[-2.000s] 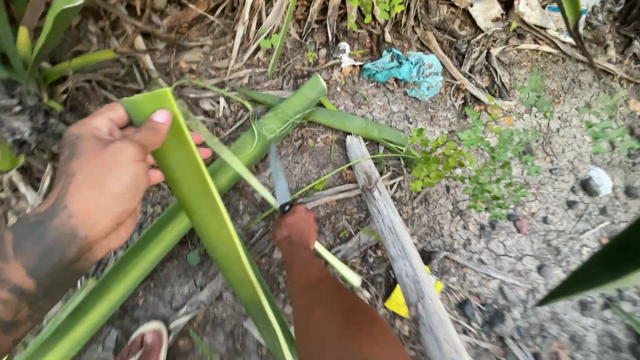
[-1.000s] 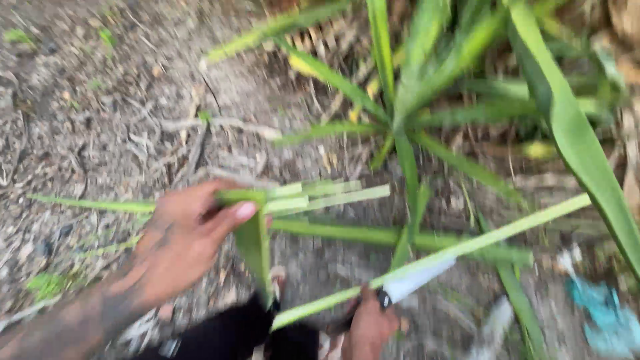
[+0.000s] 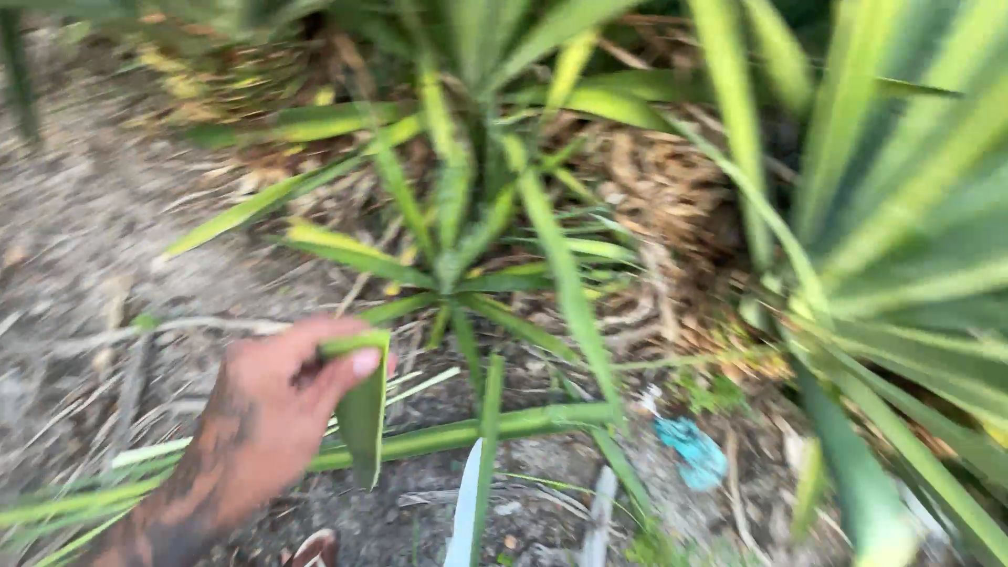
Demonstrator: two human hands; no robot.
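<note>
My left hand [image 3: 295, 394], at the lower left, grips a wide green leaf blade [image 3: 365, 433] between thumb and fingers; the leaf hangs down from the hand. Beyond it, a long thick green leaf [image 3: 504, 424] lies across the ground. A knife blade [image 3: 465, 504] points up from the bottom edge beside a narrow upright green leaf strip [image 3: 489, 449]. The knife's handle and my right hand are out of the frame. Cut green strips [image 3: 87, 500] run past my left forearm at the lower left.
A small spiky plant [image 3: 447, 276] grows ahead, with a large long-leaved plant [image 3: 906, 276] on the right. Turquoise crumpled material [image 3: 693, 453] and a weathered piece of wood [image 3: 602, 512] lie on the ground. Part of a sandaled foot [image 3: 315, 547] shows at the bottom.
My right hand, seen with the knife in both earlier frames, is now out of view. My left hand still holds the wide leaf. The view has swung considerably.
</note>
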